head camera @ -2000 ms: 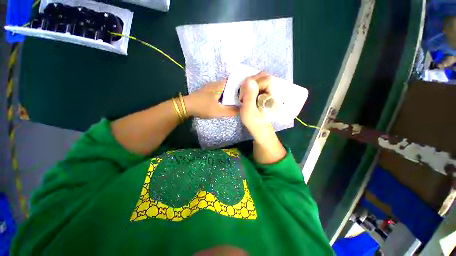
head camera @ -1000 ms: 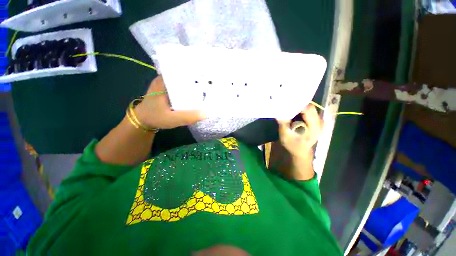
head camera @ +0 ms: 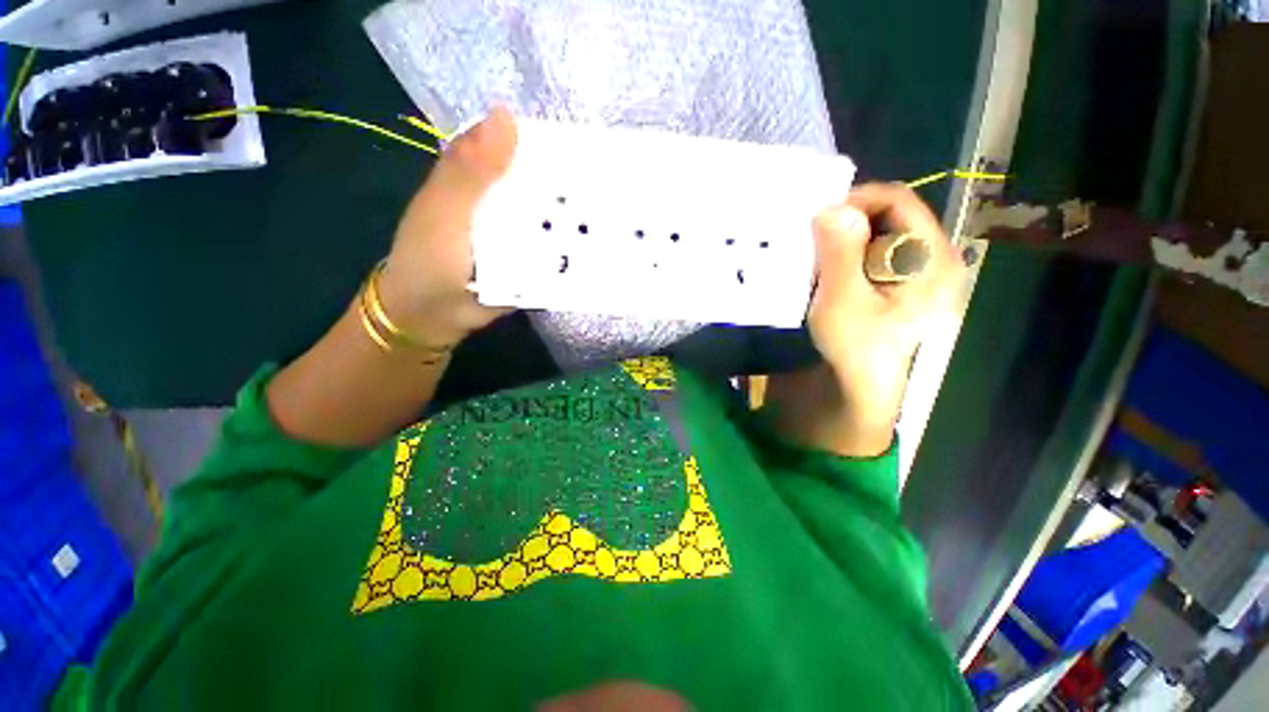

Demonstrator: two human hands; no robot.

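Observation:
A white panel (head camera: 654, 230) with rows of small dark holes is held up over the silvery protective sheet (head camera: 626, 70), its flat face towards me. My left hand (head camera: 452, 251) grips its left end, thumb on the face. My right hand (head camera: 891, 299) holds its right end with thumb and fingers. The tan round end of a hand driver (head camera: 899, 257) shows above the right fingers; the rest is hidden. A yellow-green wire (head camera: 960, 177) sticks out beyond the right hand. The panel's far side is hidden.
A white unit with glossy black parts (head camera: 132, 118) lies on the green bench (head camera: 209, 306) at the upper left, its yellow-green wire reaching towards my left hand. Another white panel (head camera: 112, 20) is cut off behind it. The pale edge rail (head camera: 935, 369) and conveyor are at right.
From two seconds ago, the panel is lifted and shows its holed face. Since one second ago, it looks shorter, and my right hand has moved up onto its right end.

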